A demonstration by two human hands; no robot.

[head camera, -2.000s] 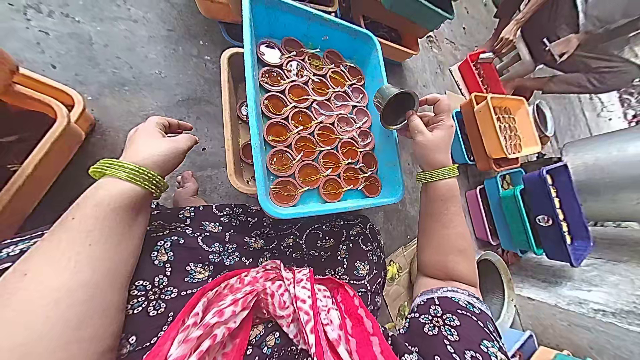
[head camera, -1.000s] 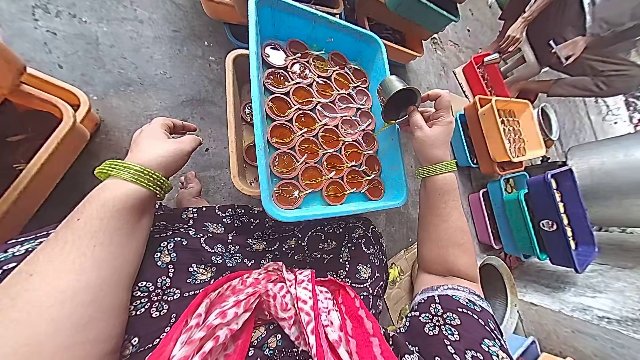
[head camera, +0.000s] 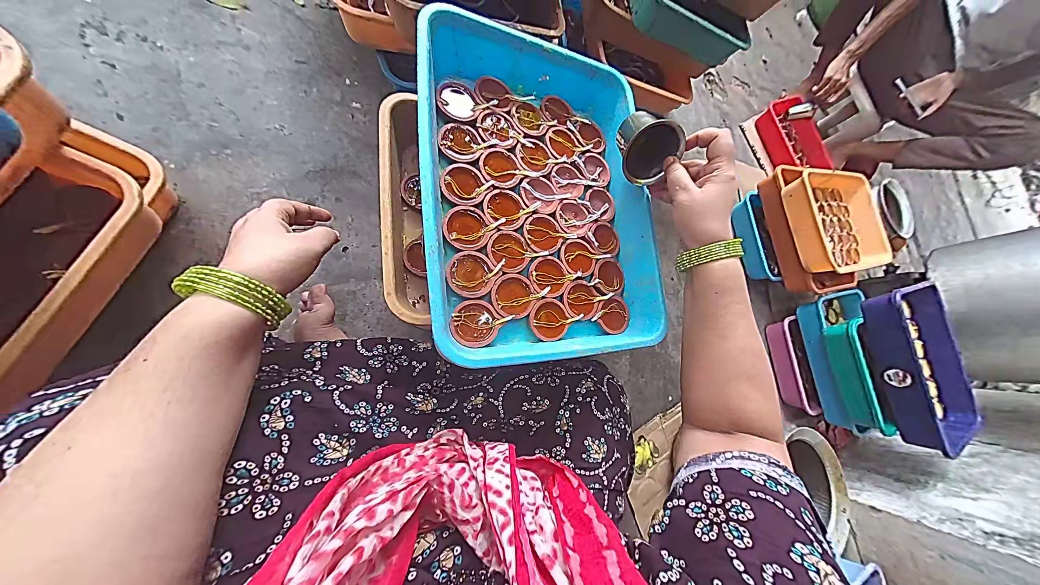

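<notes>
A small metal cup (head camera: 652, 150) is pinched at its rim by my right hand (head camera: 700, 183), its mouth tilted towards me, over the right edge of a blue plastic tray (head camera: 544, 354). Rows of small clay lamps (head camera: 513, 294) with cotton wicks stand in that tray; many hold orange-yellow liquid, while a few pinkish ones (head camera: 539, 195) at the middle right look to have little or none. My left hand (head camera: 280, 244) hovers left of the tray over the floor, fingers loosely curled, holding nothing. Whether liquid remains in the cup I cannot tell.
A tan tray (head camera: 396, 211) with clay lamps lies partly beneath the blue one. Orange planters (head camera: 106, 268) stand at the left, more tubs (head camera: 691, 32) at the top. Stacked trays (head camera: 837, 219), a purple tray (head camera: 918, 366) and a large metal vessel (head camera: 987, 301) are at the right, near a seated person (head camera: 926, 89).
My right hand has kept hold of the cup and tilted it over the tray's right side, where a thin yellow stream showed one second ago. My left hand has hardly moved.
</notes>
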